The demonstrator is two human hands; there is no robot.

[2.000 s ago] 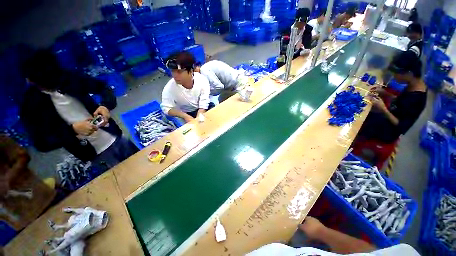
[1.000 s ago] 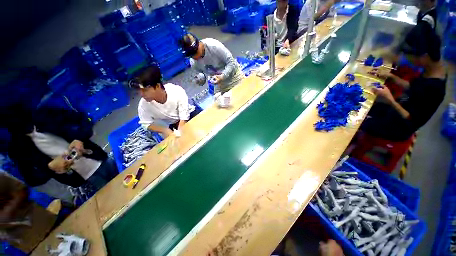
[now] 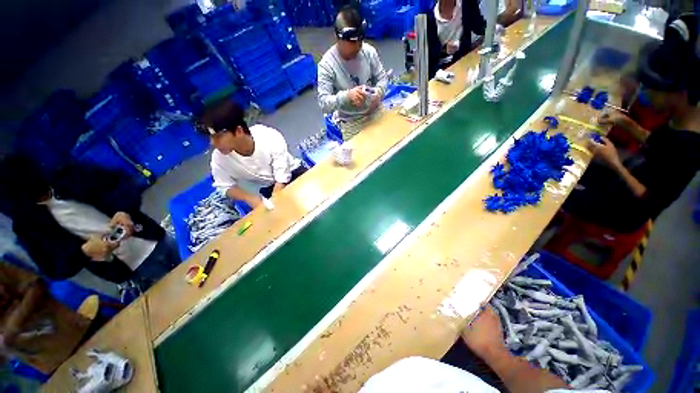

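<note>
My right hand (image 3: 483,328) is low in the view, between the bench edge and the blue crate (image 3: 643,367). It is small and blurred, its fingers are not clear, and I cannot tell if it holds anything. The forearm runs down to the lower right. The crate beside it is heaped with slender grey-white limb mouldings (image 3: 564,331). A white sleeve or cloth (image 3: 430,378) shows at the bottom edge. My left hand is not in view.
The tan bench (image 3: 399,295) borders a green conveyor belt (image 3: 307,295). Blue parts (image 3: 529,169) lie heaped near a seated person at right. Across are several people, a tape roll (image 3: 193,274), a knife (image 3: 208,269) and a green marker (image 3: 244,228). A limb assembly (image 3: 107,372) lies lower left.
The view has shifted, and the white bottle seen near the belt earlier is out of frame. My right hand shows higher, beside the crate. A person across now stands upright.
</note>
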